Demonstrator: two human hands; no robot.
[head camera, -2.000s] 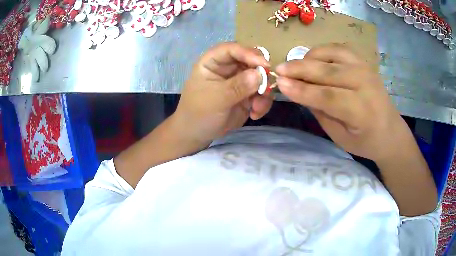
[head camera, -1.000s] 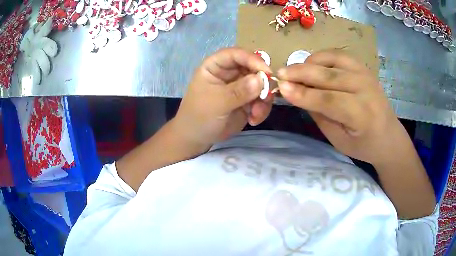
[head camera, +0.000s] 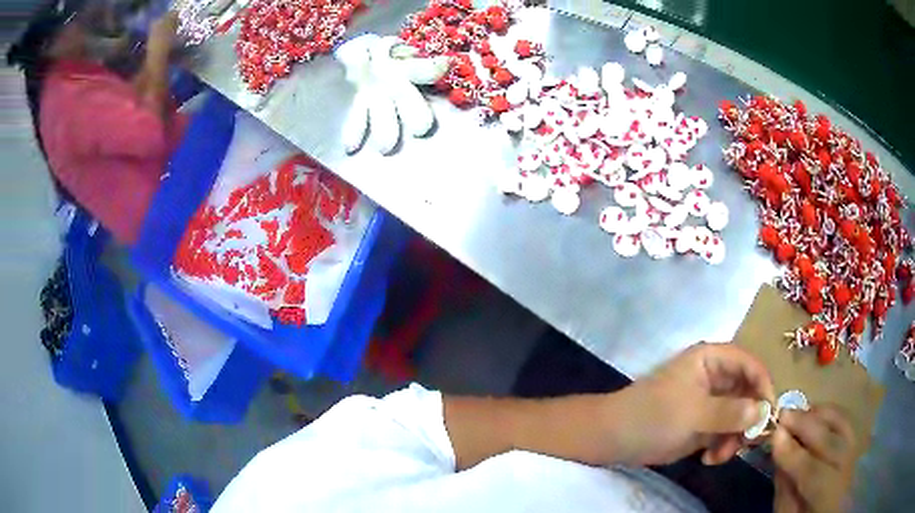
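My left hand (head camera: 702, 406) pinches a round white base (head camera: 758, 420) edge-on between thumb and fingers, over the table's front edge. My right hand (head camera: 818, 446) touches it from the right, its fingertips pinched at the base's face on a thin pale part, mostly hidden. A white glue dish (head camera: 793, 401) lies on the brown cardboard mat (head camera: 768, 331) just behind the fingers. A heap of red-headed figurine bodies (head camera: 823, 215) lies beyond the mat. A loose pile of round bases with red spots (head camera: 627, 160) lies left of it.
A limp white glove (head camera: 386, 90) lies beyond the bases, with red-headed parts (head camera: 482, 60) and small red-and-white parts (head camera: 286, 35) near it. A blue crate (head camera: 346, 301) holds red pieces beside the table. A person in red (head camera: 100, 145) is at upper left.
The view has swung left, so the hands and mat now appear at lower right, and the crate, glove and other person show more fully. My hands still hold the base between them.
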